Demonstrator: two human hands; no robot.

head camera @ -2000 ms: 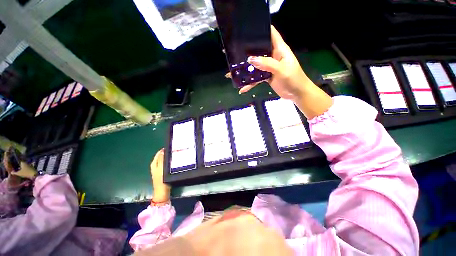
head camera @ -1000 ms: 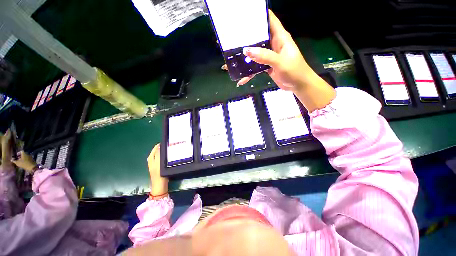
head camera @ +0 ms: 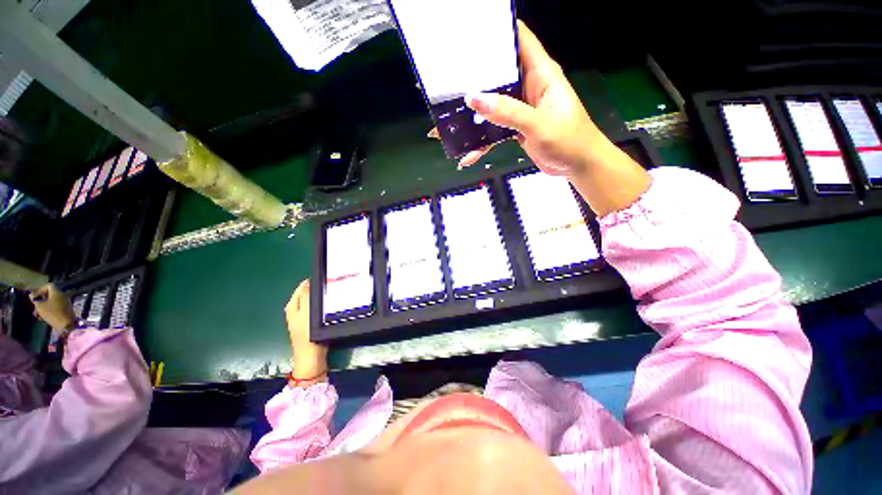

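My right hand holds a smartphone upright above the back of the tray, thumb on the lower screen. The phone's top is cut off by the picture's edge. Its screen is bright white with a dark lower band. A black phone tray lies on the bench with four white-lit phones side by side. Some of them show a faint coloured band. My left hand holds the tray's left end; its fingers are partly hidden.
A slanted post with yellowish wrap stands at left. A small black device lies behind the tray. A printed sheet is beyond. Another phone tray is at right. More trays and a person's pink sleeve are at left.
The held phone's screen has gone from black to bright white above its lower band. The phone sits slightly higher and further left in view. My left hand still holds the tray end.
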